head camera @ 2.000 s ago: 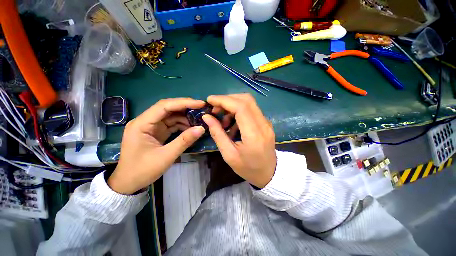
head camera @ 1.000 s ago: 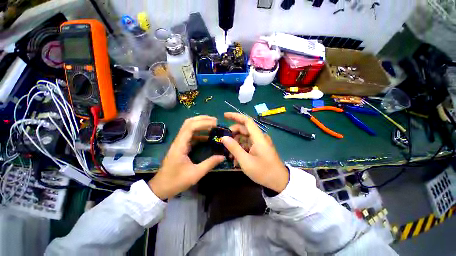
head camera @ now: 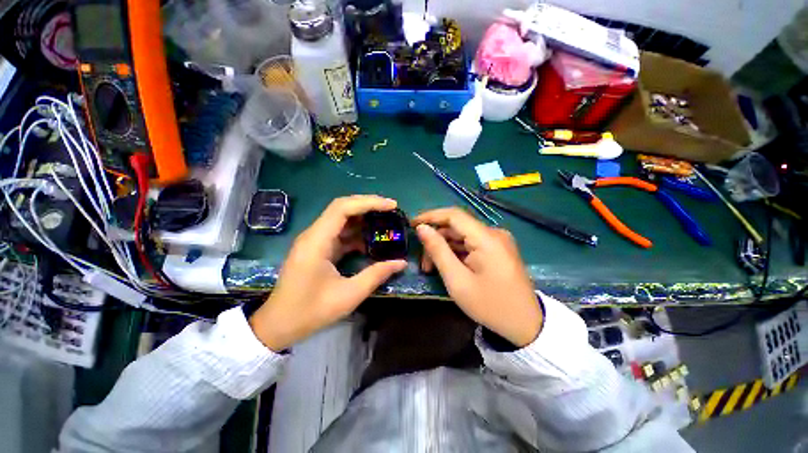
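A small black smartwatch (head camera: 386,237) faces up above the mat's front edge, its screen lit with small multicoloured marks. My left hand (head camera: 326,270) grips it between thumb at the bottom and fingers at the top. My right hand (head camera: 478,270) is at the watch's right side, with thumb and index fingertips together near its edge; whether they touch the watch or pinch something small cannot be told. Silver tweezers (head camera: 456,188) and a black slim tool (head camera: 540,219) lie on the green mat beyond my right hand.
Another dark square watch part (head camera: 268,211) lies left of my hands. Behind are a dropper bottle (head camera: 463,131), solvent bottle (head camera: 322,71), blue bin (head camera: 412,100) and cardboard box (head camera: 700,111). Diagonal cutters (head camera: 611,199) lie right; a yellow strip (head camera: 514,180) lies mid-mat. An orange multimeter (head camera: 155,88) stands left.
The watch's lit face has come into full view in my left hand. My right fingers have moved off its front to its right side. The camera view has shifted.
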